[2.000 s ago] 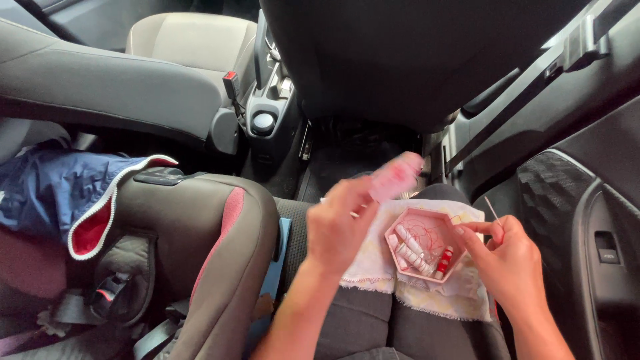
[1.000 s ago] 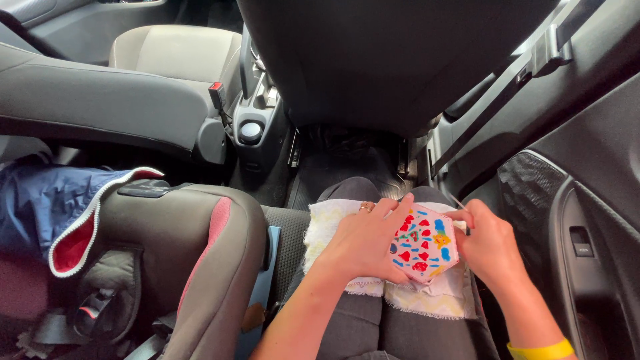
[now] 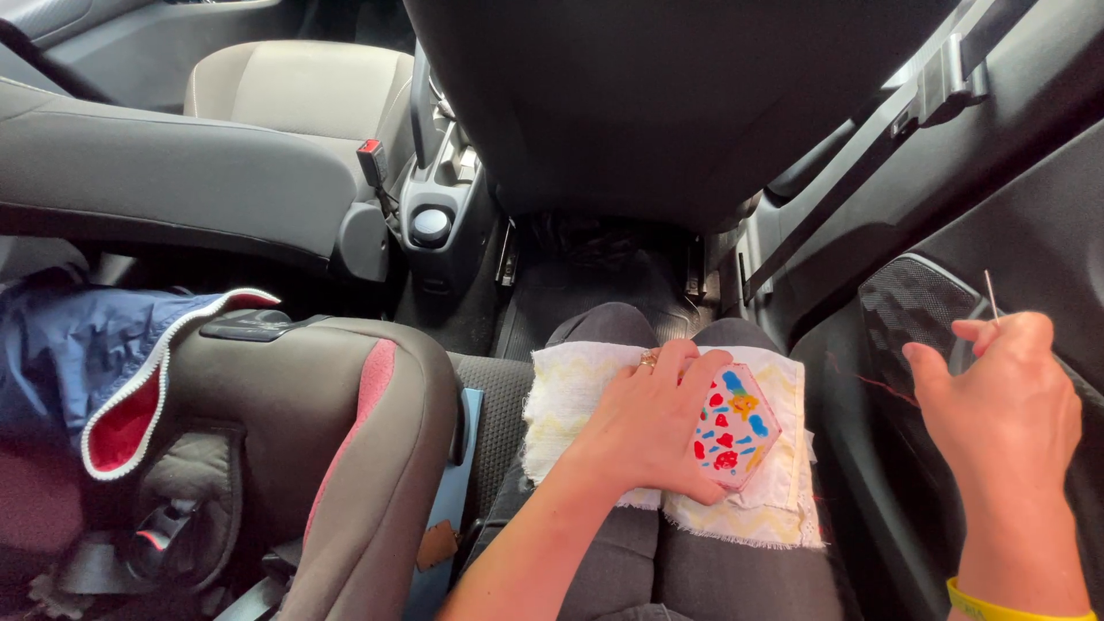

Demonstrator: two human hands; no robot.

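My left hand lies over a hexagonal box on my lap and holds it. The lid faces up, white with painted red, blue and yellow shapes; the box's inside is hidden. Under it a white and pale yellow cloth with frayed edges spreads across my thighs. Off to the right, my right hand is raised near the door, its fingers closed on a thin metal tool, perhaps a hook or needle, which points up. A fine red thread runs from near this hand toward the cloth.
A child car seat with a blue jacket on it stands at the left. A front seat back rises ahead. On the right are the car door with its speaker grille and a seat belt.
The lid, apart from the box two seconds ago, now covers it, hiding the thread bobbins inside. My right hand has moved right, away from the box, with the thin tool.
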